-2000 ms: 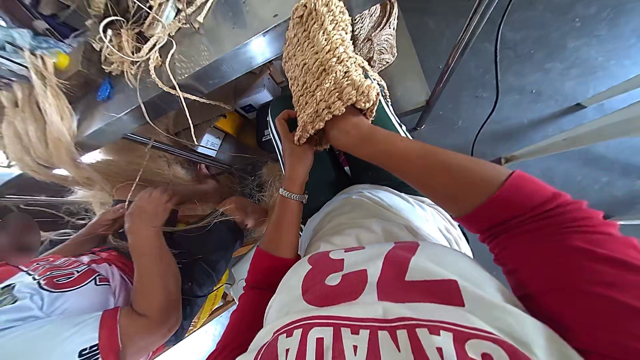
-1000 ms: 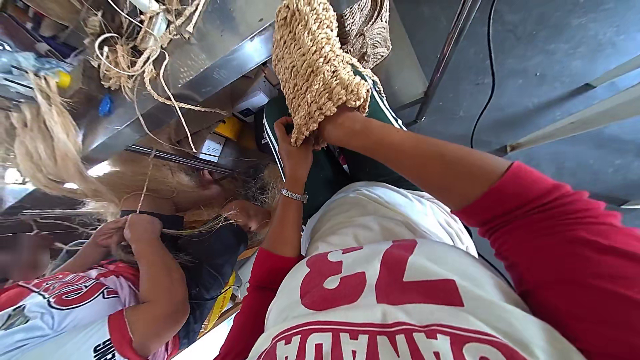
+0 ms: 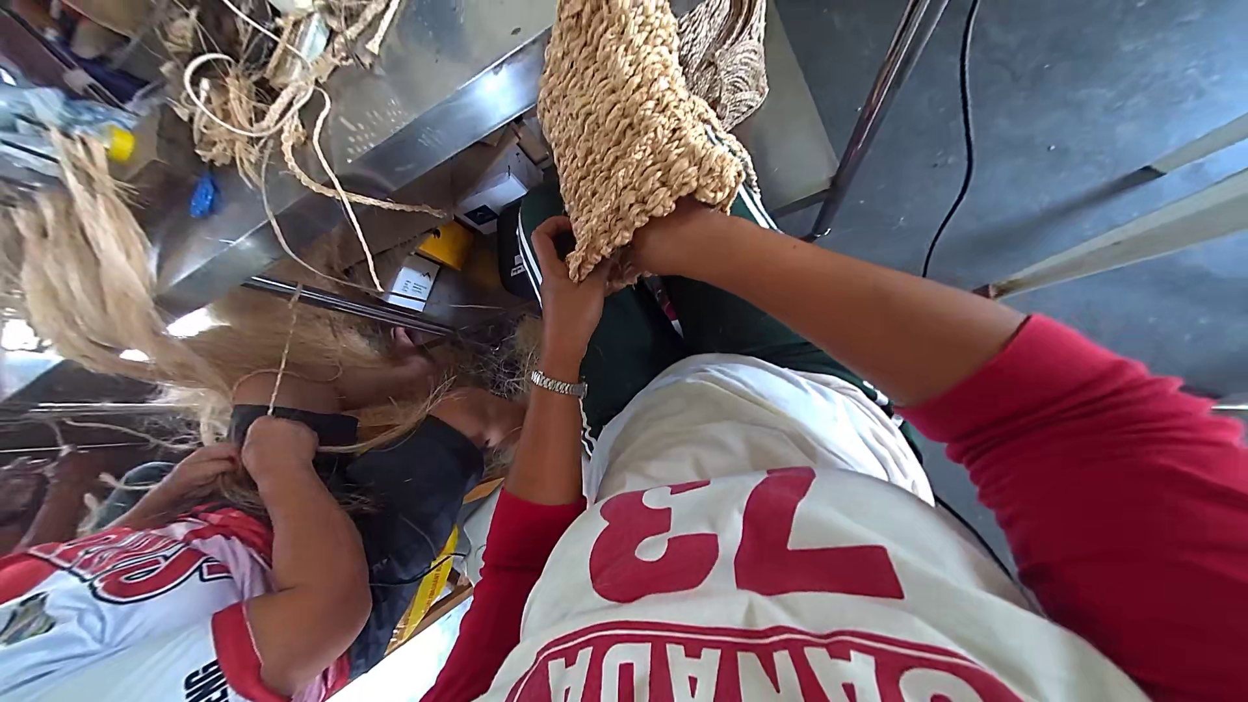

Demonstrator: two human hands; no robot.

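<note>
A thick piece woven from tan natural-fibre cord [image 3: 634, 127] hangs over my lap, its lower edge at my hands. My left hand [image 3: 570, 278], with a metal-band watch on the wrist, has its fingers bent around the lower left corner of the weave. At the bottom edge, my right hand [image 3: 673, 239] reaches under or into the piece; its fingers are mostly hidden, so their grip does not show. Behind the piece lies a bundle of darker brown cord [image 3: 726, 58].
A metal table [image 3: 400, 136] at upper left bears loose cords [image 3: 283, 107] and pale raw fibre [image 3: 88, 244]. Boxes lie beneath it. At left, a co-worker's hands [image 3: 263, 453] work a thin twisted cord. Table legs [image 3: 868, 127] and a black cable [image 3: 965, 127] are at right.
Both my hands stay at the lower edge of the woven piece, with only small shifts. The co-worker's hands have moved a little downward in the view.
</note>
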